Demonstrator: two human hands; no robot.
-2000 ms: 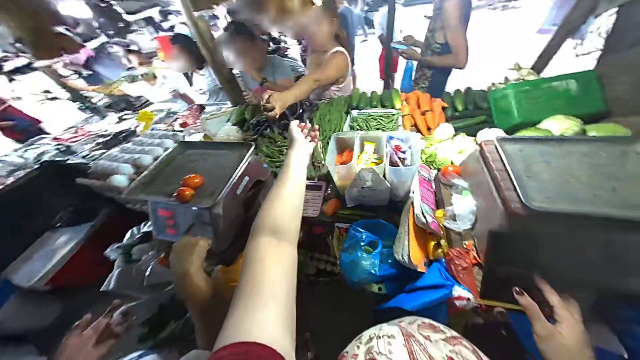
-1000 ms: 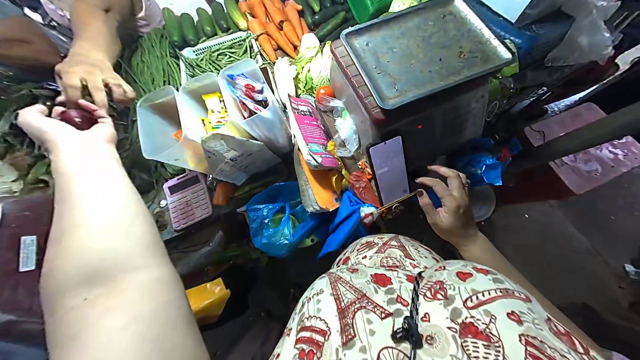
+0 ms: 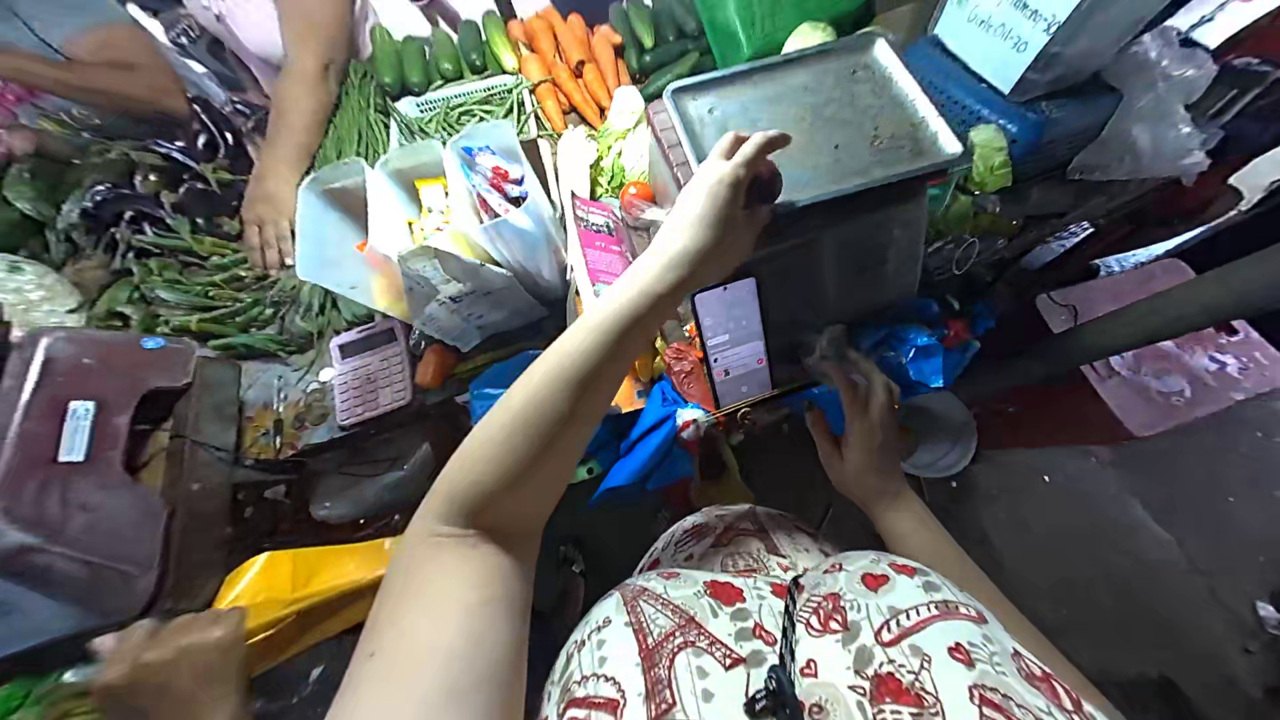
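Note:
My left hand (image 3: 730,195) reaches across to the near left edge of a metal tray (image 3: 820,115), its fingers curled around a dark, round red onion (image 3: 765,186). Below it a smartphone (image 3: 735,342) with a lit screen leans upright against the dark box under the tray. To the phone's right is my right hand (image 3: 860,420), thumb and fingers apart; its fingertips are blurred, and I see nothing clearly held. A thin stick (image 3: 765,400) lies between the phone's foot and this hand. Blue plastic (image 3: 650,440) sits left of the stick.
White plastic containers (image 3: 515,220) with packets stand left of a pink packet (image 3: 602,240). A pink calculator (image 3: 372,372) lies nearer me. Carrots (image 3: 570,60), cucumbers and green beans fill the back. Another person's hand (image 3: 268,220) rests by the greens; another (image 3: 175,660) is near yellow plastic (image 3: 300,590).
My left hand, with the onion, has moved right from beside another person's hand to the metal tray. That person's hand is now down on the greens. Earlier the view swung down and right.

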